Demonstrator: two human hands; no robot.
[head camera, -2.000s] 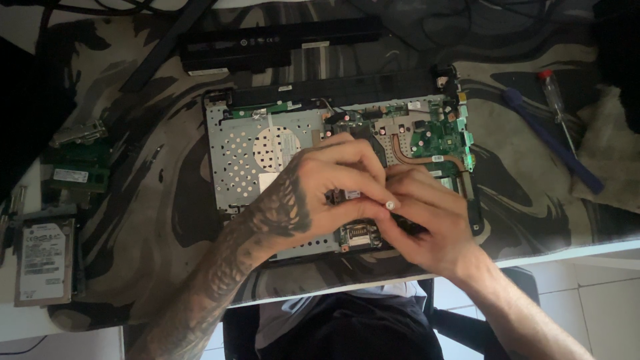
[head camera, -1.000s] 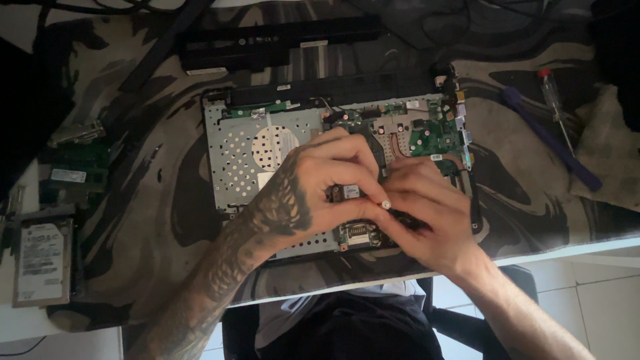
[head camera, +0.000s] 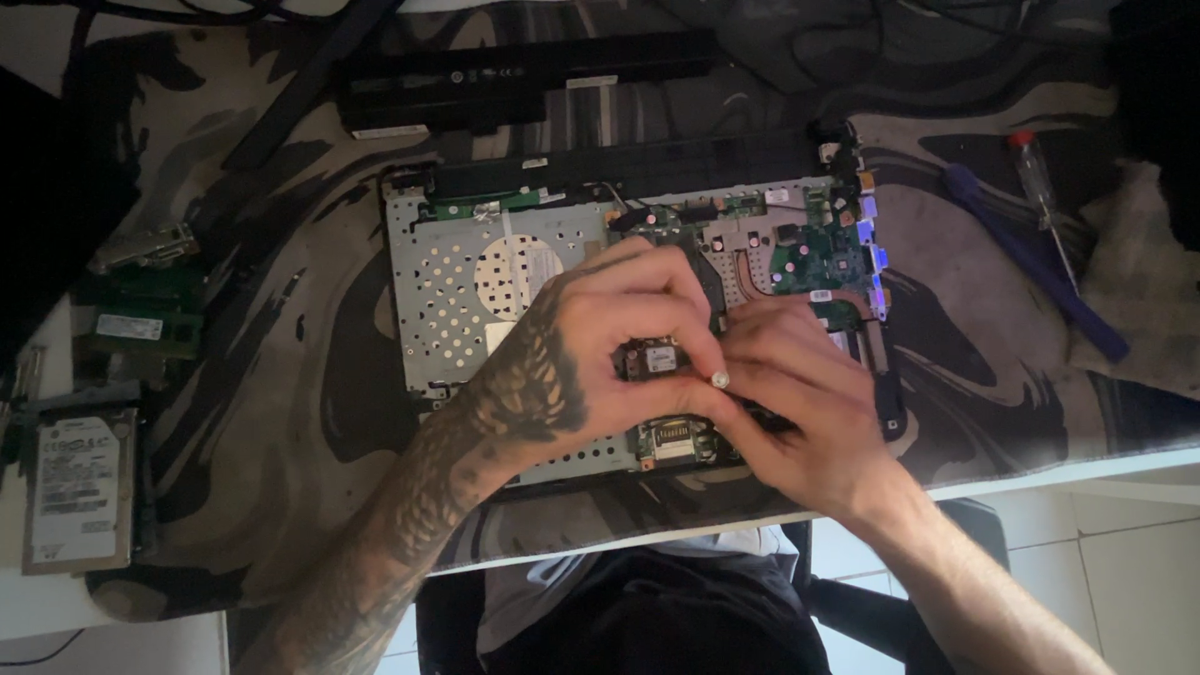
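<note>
An opened laptop base (head camera: 450, 272) lies on a patterned desk mat, its metal plate, green circuit board (head camera: 816, 239) and copper heat pipe (head camera: 750, 281) exposed. Over its middle, my left hand (head camera: 628, 347) and my right hand (head camera: 806, 403) meet at the fingertips. Between them sits a small, pale round-ended piece (head camera: 720, 379), pinched by thumb and finger; its kind is too small to tell. Below my left fingers shows a small labelled module (head camera: 659, 359). A card-slot board (head camera: 677, 439) lies under the hands near the front edge. The right fingers hide part of the board.
Behind the base lies a black laptop battery (head camera: 525, 80). To the right are a blue plastic pry tool (head camera: 1041, 267) and a screwdriver with a clear handle (head camera: 1034, 178), beside a grey cloth (head camera: 1144, 281). Memory modules (head camera: 141, 323) and a hard drive (head camera: 82, 492) lie at left.
</note>
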